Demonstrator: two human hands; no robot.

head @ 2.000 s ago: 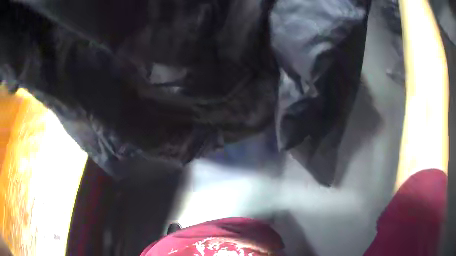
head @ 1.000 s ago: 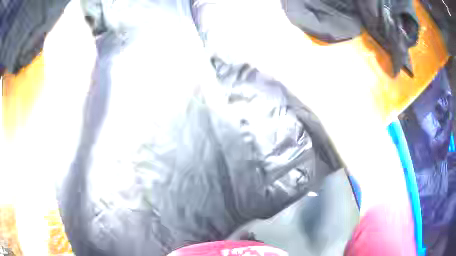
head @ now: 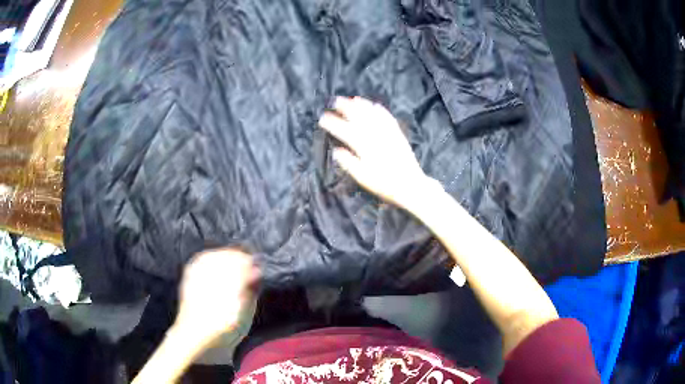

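Note:
A black coat (head: 180, 150) lies spread on the table with its shiny, crinkled lining up. A sleeve (head: 469, 75), shiny with a dark matt cuff, lies across its upper right. A matt facing (head: 586, 172) borders the right side. My left hand (head: 218, 289) is at the coat's near edge, blurred, with its fingers curled at the hem; its grip is unclear. My right hand (head: 368, 142) rests on the middle of the lining, fingers apart. A small white care label (head: 458, 275) shows beside my right forearm.
The worn brown table (head: 635, 180) shows at both sides. Other black coats (head: 638, 60) lie at the right. A white paper sheet (head: 34, 49) is at the far left. A blue bin (head: 593, 315) is below right. A black-and-white fabric heap (head: 45, 274) is below left.
The coat was bunched up and hanging near the camera; now it lies flat with its lining up. Both hands now show on it, and the glare has gone.

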